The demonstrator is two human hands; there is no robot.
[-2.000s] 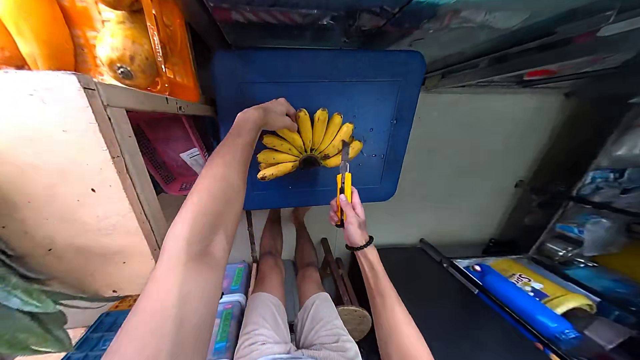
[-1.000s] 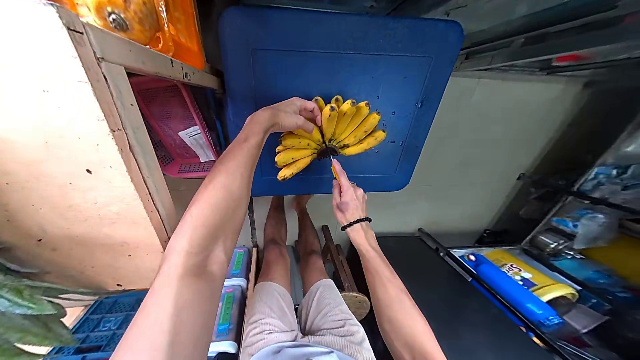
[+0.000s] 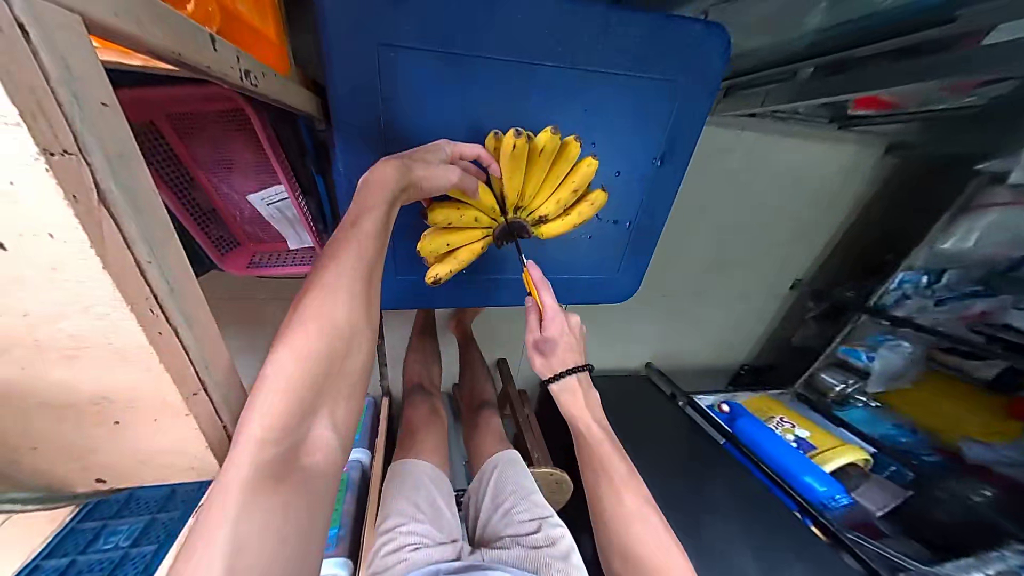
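A hand of ripe yellow bananas lies fanned out on a blue plastic tabletop, its dark crown toward my body. My left hand is at the upper left of the bunch, fingers bent over the bananas there; whether they grip one is hard to see. In my right hand is a yellow-handled utility knife. Its blade points away from me and meets the crown, between the bananas of the left and right sides. Water drops dot the blue surface on the right.
A pink plastic basket sits on a wooden shelf unit at left. Below stands a blue crate. A wooden stool is beside my legs. At right are a black surface, a blue cylindrical roll and a yellow container.
The knife, two seconds ago upright by the right-hand bananas, has moved to the crown. My left hand has shifted onto the bananas at the bunch's upper left. The view has come nearer the table.
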